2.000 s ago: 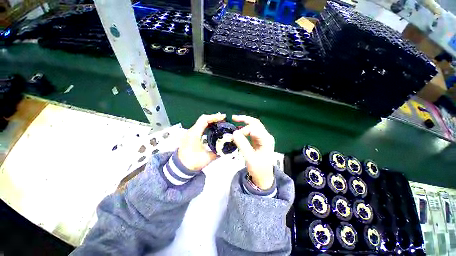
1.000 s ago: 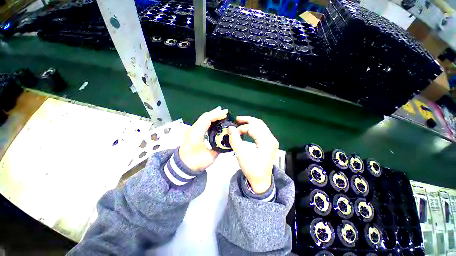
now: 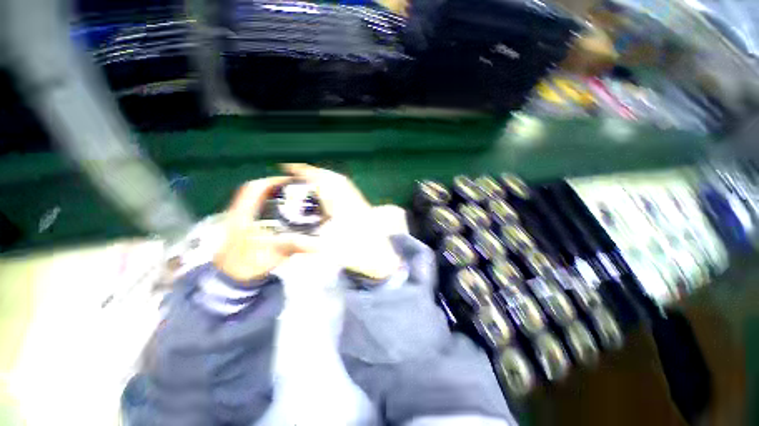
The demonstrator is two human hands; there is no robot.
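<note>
The frame is blurred. A black cylindrical unit (image 3: 298,205) with a pale ring on its end is held between both hands in front of me. My left hand (image 3: 250,237) wraps its left and lower side. My right hand (image 3: 354,220) is at its right side, with fingers reaching over its top edge; the fingertips are not sharp. A black tray (image 3: 566,241) at the right holds rows of upright units with pale rings, and its pockets on the right side look dark.
A green belt (image 3: 374,146) runs across behind the hands. A pale metal post (image 3: 100,125) stands at left. Black stacked trays (image 3: 483,58) are beyond the belt. A white work surface (image 3: 58,333) is at left, printed sheets (image 3: 657,233) at right.
The view has swung to the right and blurred, so the tray and post appear further left. More of the tray and the printed sheets show. Both hands still hold the unit.
</note>
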